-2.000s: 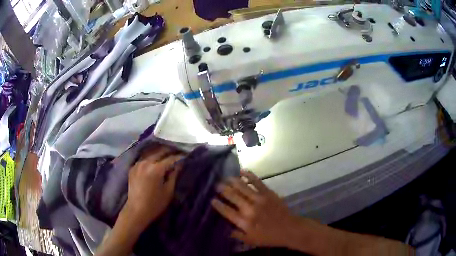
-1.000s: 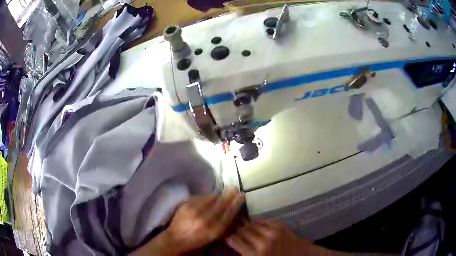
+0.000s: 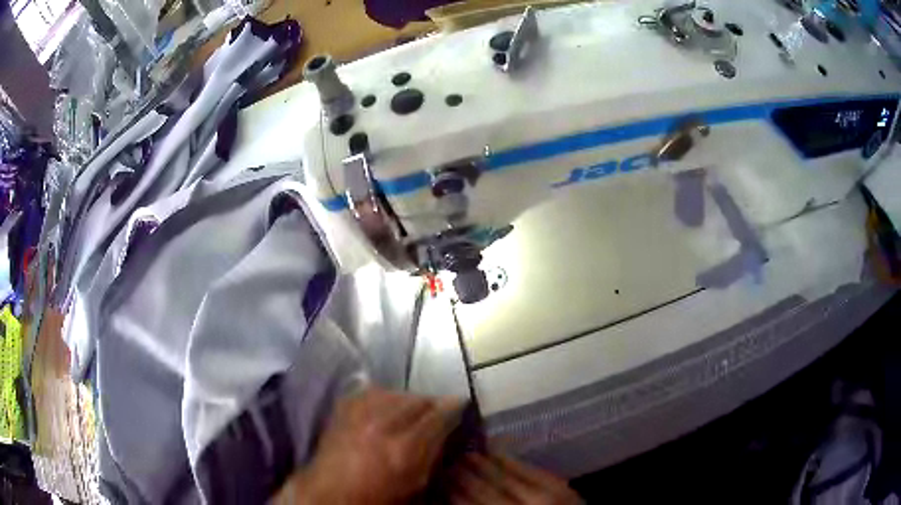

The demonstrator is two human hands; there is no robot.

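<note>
The garment (image 3: 237,316), light grey with dark purple parts, lies in folds left of the needle and reaches the presser foot (image 3: 432,284) of the white sewing machine (image 3: 573,128). A narrow light strip with a dark edge (image 3: 440,350) runs from the foot down to my hands. My left hand (image 3: 380,444) is closed on the cloth at the near table edge, its fingertips at the strip. My right hand (image 3: 504,481), cut off by the bottom edge, touches dark cloth beside it; its grip is blurred.
Cut strips (image 3: 188,128) lie heaped at the far left. Grey-lilac tape guides (image 3: 731,232) are on the machine bed. A control panel (image 3: 835,128) is at the right. A ruler strip (image 3: 652,370) runs along the table's near edge. Striped cloth (image 3: 845,449) is at the lower right.
Both hands have moved down from the bunched dark cloth near the foot to the near edge. The garment is spread out further, and the strip now lies straight below the foot.
</note>
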